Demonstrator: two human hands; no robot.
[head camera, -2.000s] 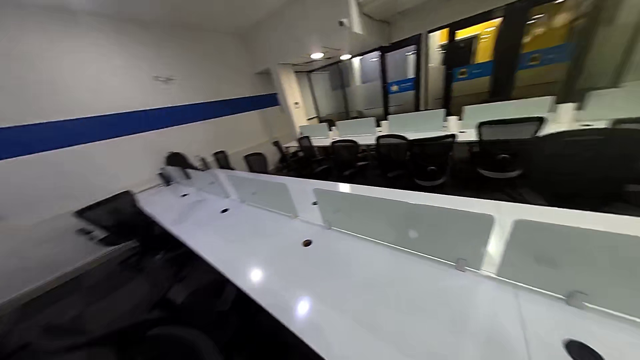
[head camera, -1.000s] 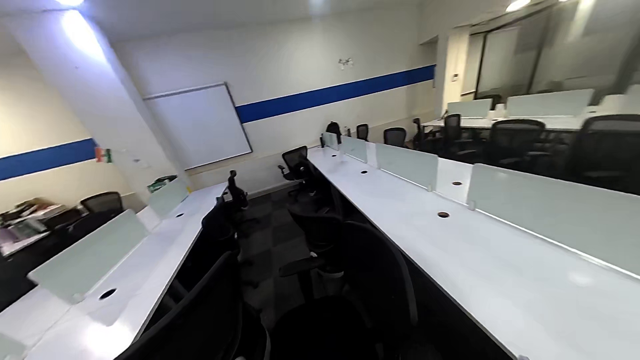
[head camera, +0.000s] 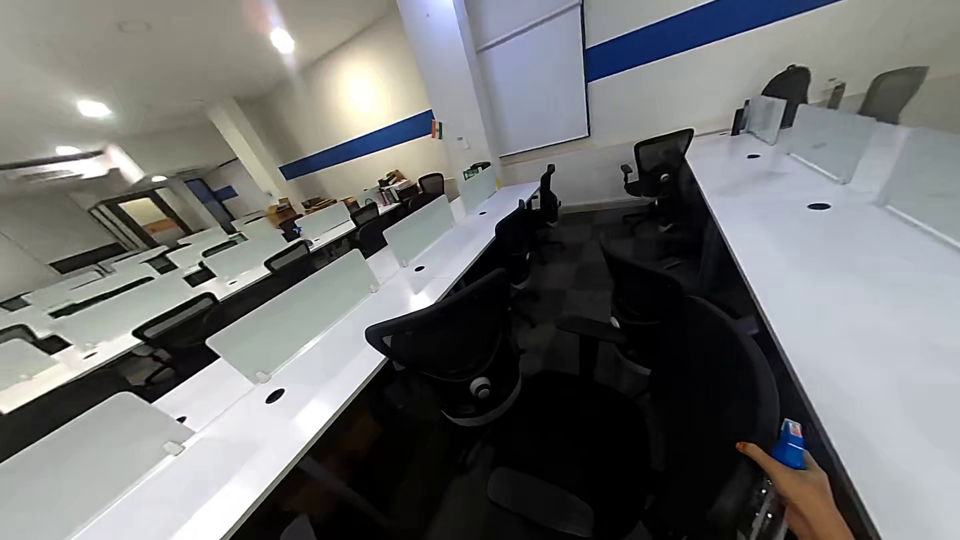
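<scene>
At the lower right, my right hand is closed around a bottle with a blue spray head; its clear body shows partly below the fingers. The hand is beside the backrest of a black office chair and near the edge of the long white desk on the right. My left hand is out of the frame.
Black mesh chairs line a dark aisle between two long white desks. Frosted glass dividers stand along the left desk. A white board hangs on the far wall, and a backpack is at the right desk's far end.
The view has swung left across the room. My right hand with the blue-topped bottle has come into view at the lower right; neither earlier frame shows it.
</scene>
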